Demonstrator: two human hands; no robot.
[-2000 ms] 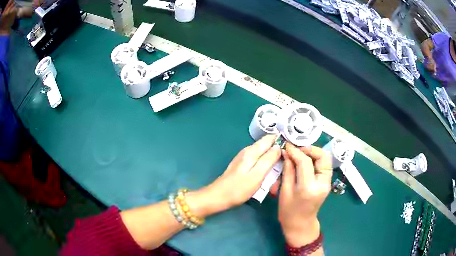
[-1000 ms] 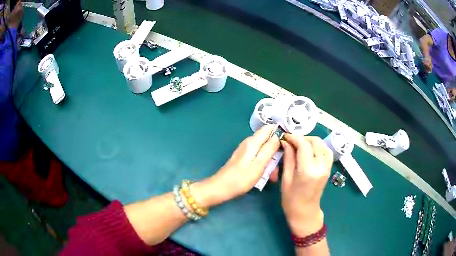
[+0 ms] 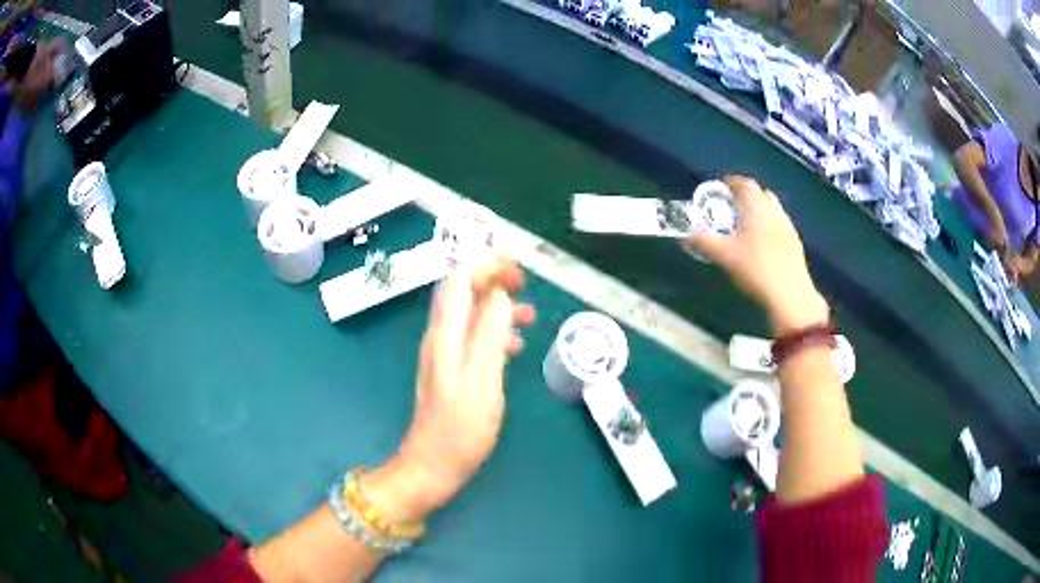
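My right hand [image 3: 764, 245] grips the round head of a white plastic housing [image 3: 616, 214] over the dark green conveyor. A circuit board [image 3: 675, 216] sits where its flat arm meets the head. My left hand [image 3: 462, 370] is blurred, with no object visible in it. Its fingertips overlap the lower edge of another housing's head; contact is unclear. That housing's flat arm [image 3: 382, 279] bears a circuit board [image 3: 379, 268]. Another housing [image 3: 587, 355] stands between my hands, with a board [image 3: 626, 426] on its arm.
More housings stand at left [image 3: 293, 237] and right [image 3: 741, 419] beside the pale rail [image 3: 547, 262]. The conveyor [image 3: 456, 125] carries other units. A black box [image 3: 120, 80] is upper left. White parts [image 3: 901, 543] lie lower right. A person in purple [image 3: 990, 188] is across the belt.
My hands have separated. My right hand has carried a housing up and over the belt; my left has moved left towards another housing. The view has shifted, and conveyor units have moved.
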